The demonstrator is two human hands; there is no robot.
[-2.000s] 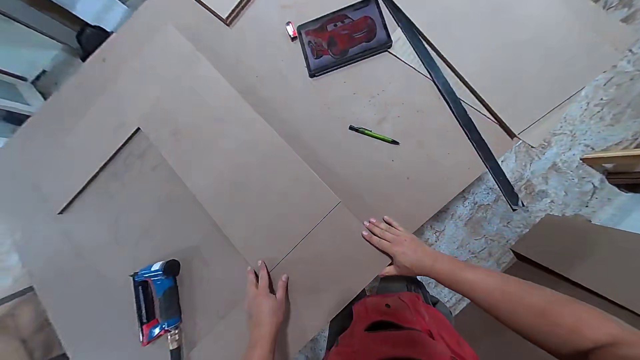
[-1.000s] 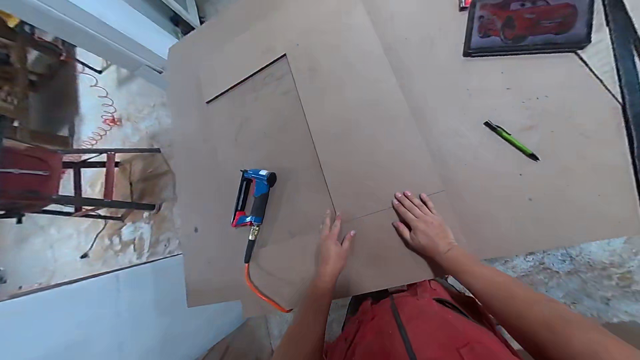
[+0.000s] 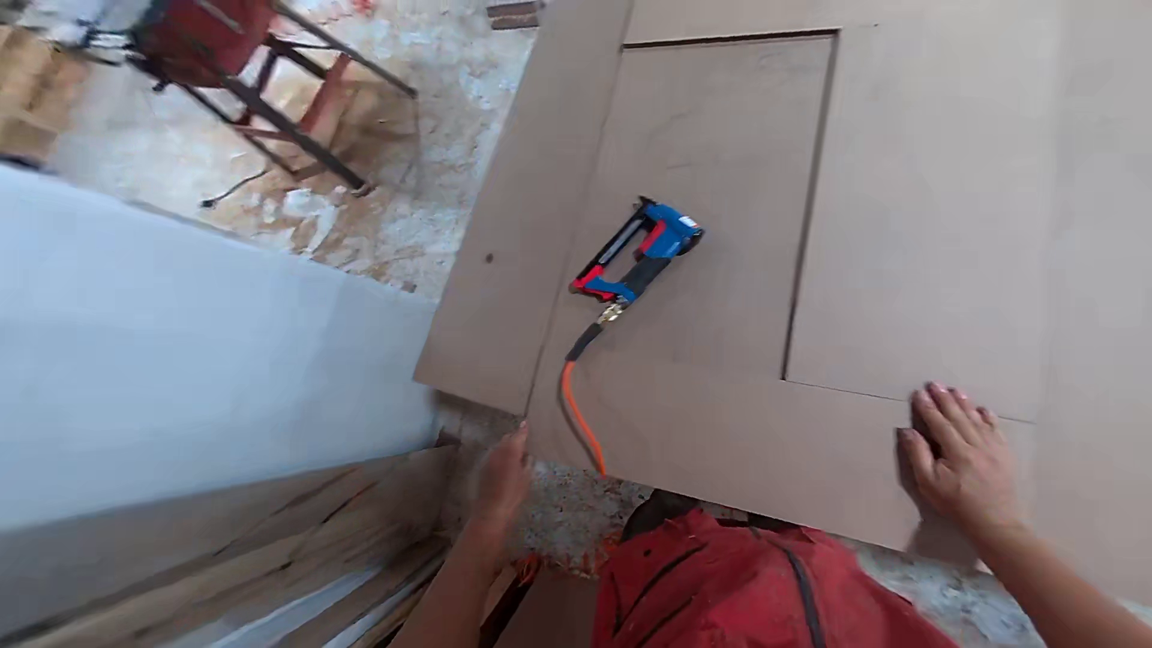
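Flat brown fibreboard pieces (image 3: 936, 216) lie butted together on a larger board (image 3: 513, 234), framing a recessed rectangle. My right hand (image 3: 963, 450) rests flat on the boards by the seam near the recess's lower right. At the near left edge, my left hand (image 3: 506, 468) touches the board's edge where a long seam ends; its fingers are partly hidden, so whether they grip is unclear. Between the hands, farther up, a blue and black pneumatic stapler (image 3: 643, 252) lies on its side, with an orange air hose (image 3: 580, 414) running over the near edge.
A red machine on a metal stand (image 3: 288, 99) stands on the stained floor at upper left. A pale blue panel or wall (image 3: 198, 333) is left of the boards. Stacked wooden boards (image 3: 360, 540) lie at lower left, beside my left arm.
My left hand has moved left from the seam near the recess's corner to the board's near left edge. My right hand stays flat near the seam. The view has swung left.
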